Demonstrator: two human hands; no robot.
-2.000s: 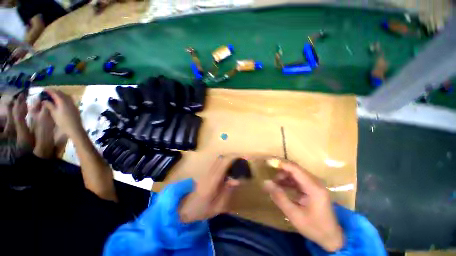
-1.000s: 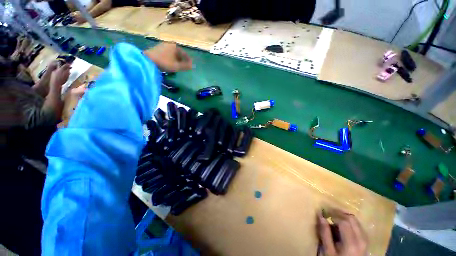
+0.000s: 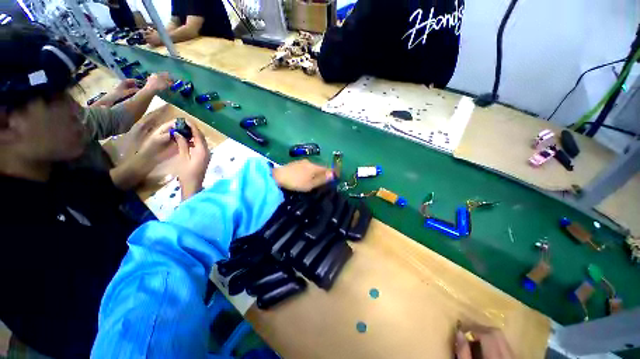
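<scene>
My left hand (image 3: 305,175) reaches over the near edge of the green belt. Its fingertips are at a battery-and-board set (image 3: 337,160) and cover part of its blue battery; whether they grip it is unclear. My right hand (image 3: 484,343) is low at the right of the tan cardboard mat (image 3: 414,287), cut off by the bottom edge, with a small yellowish part (image 3: 470,337) between its fingers. Black plastic shells (image 3: 302,242) lie stacked in rows at the mat's left, partly behind my left sleeve.
The green belt (image 3: 410,147) carries several blue batteries with brown-faced parts and wires, and dark housings. People sit at left, one holding a dark housing (image 3: 183,128). A grey post (image 3: 612,172) stands at right. Pink and black parts (image 3: 544,148) lie across the belt.
The view has swung left. My left hand has moved from farther left over the belt to the battery-and-board set. My right hand stays low on the mat's right and is more cut off.
</scene>
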